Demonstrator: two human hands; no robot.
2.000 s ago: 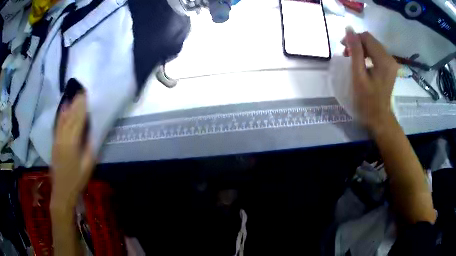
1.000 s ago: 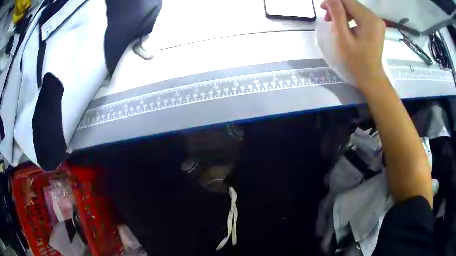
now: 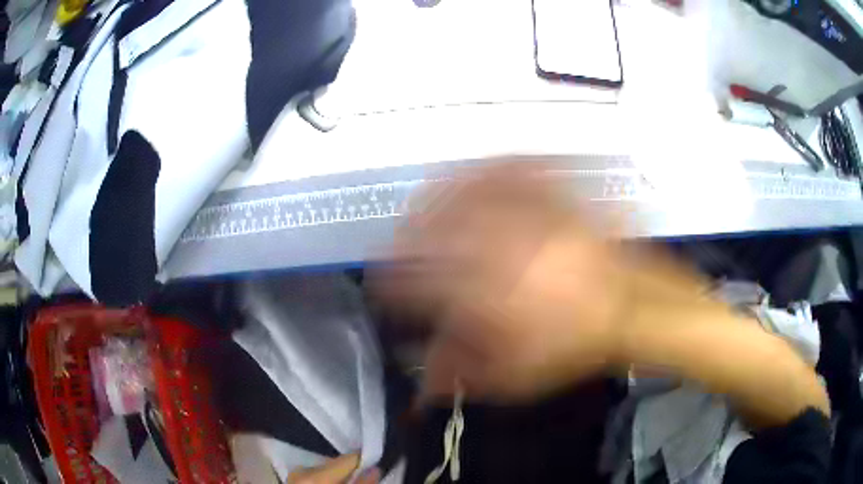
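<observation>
My right hand [image 3: 511,274] is a large blur over the front edge of the table, in the middle; its fingers cannot be made out. My left hand [image 3: 326,470] shows only as fingertips at the bottom edge. It holds a light grey and black cloth piece [image 3: 317,350] that hangs below the table edge over my lap. White garment panels with black bands [image 3: 194,113] lie at the left of the table, with a black rounded piece [image 3: 126,217] on them.
A smartphone [image 3: 577,43] lies at the upper middle, a white cloth [image 3: 686,161] right of it. Metal snips [image 3: 797,142] and a red tool [image 3: 762,97] lie far right. A grey ruler [image 3: 303,210] runs along the table edge. A red basket [image 3: 189,406] stands below left, cloth pieces [image 3: 677,406] below right.
My right hand has moved from the right of the table to the middle, leaving the white cloth. My left hand has come back into view low down, with a grey and black piece.
</observation>
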